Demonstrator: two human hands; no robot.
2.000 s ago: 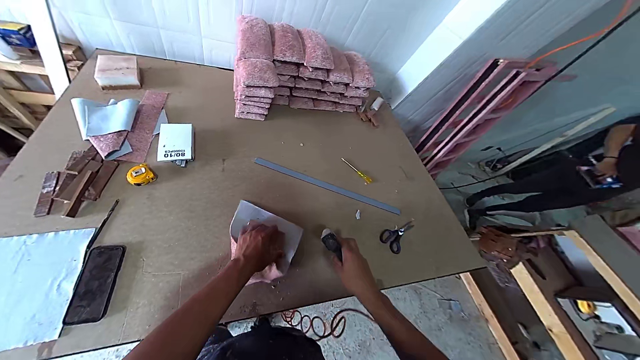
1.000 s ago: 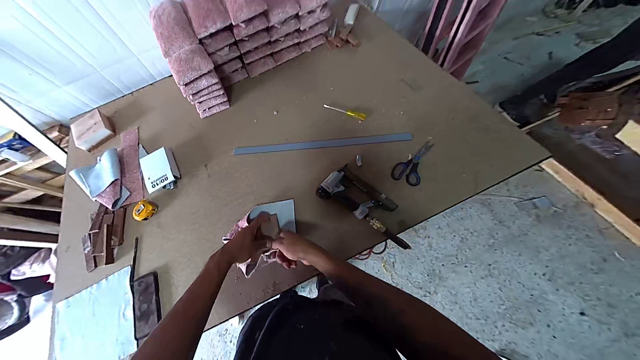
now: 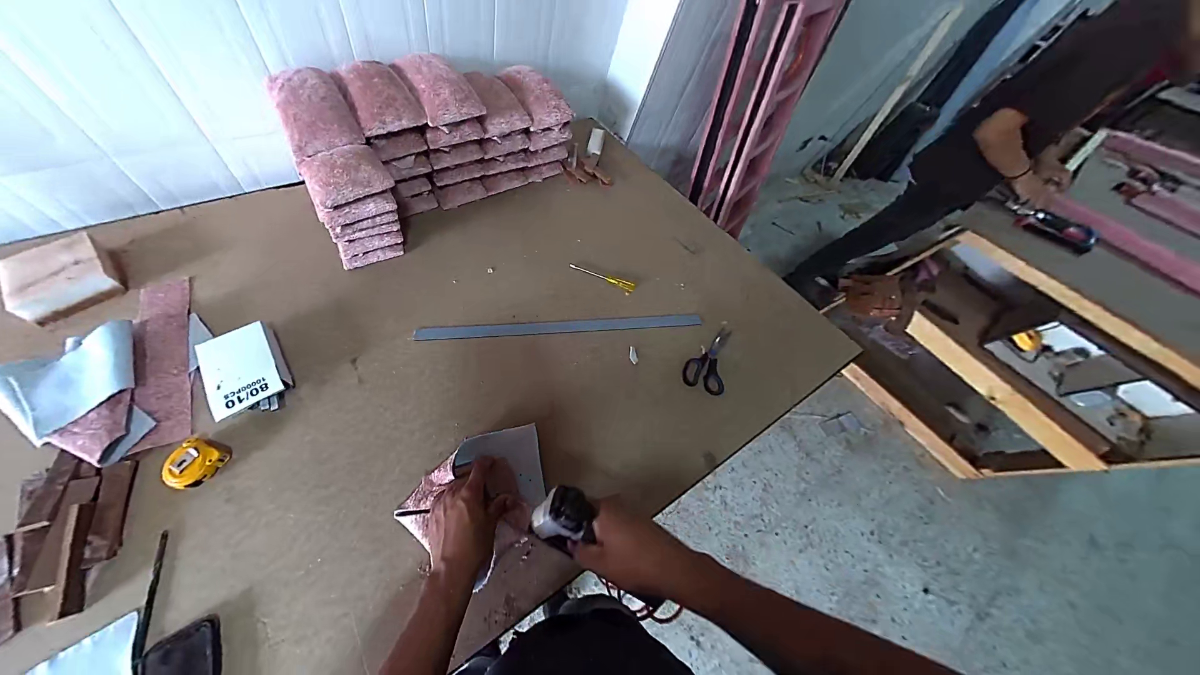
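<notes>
Near the table's front edge, my left hand (image 3: 464, 520) presses on a folded piece of pink plush fabric with a pale grey backing (image 3: 520, 455). My right hand (image 3: 623, 548) grips a pneumatic staple gun (image 3: 564, 514), its head touching or very close to the fabric's right side. Behind them lies a grey metal strip (image 3: 558, 327). Scissors with black handles (image 3: 705, 364) rest to the right, and a yellow-handled screwdriver (image 3: 605, 277) lies beyond the strip. My left fingers partly cover the fold.
Stacked pink plush pads (image 3: 431, 141) stand at the back. At left are a white box (image 3: 242, 370), a yellow tape measure (image 3: 195, 462), fabric scraps (image 3: 164, 366), brown wooden strips (image 3: 70, 534) and a foam block (image 3: 58, 277). Another person (image 3: 994, 141) works at right, beyond wooden frames (image 3: 1008, 389).
My right hand has left the fabric and taken hold of the staple gun, which lay on the table one second ago. My left hand stays on the fabric. The view has shifted.
</notes>
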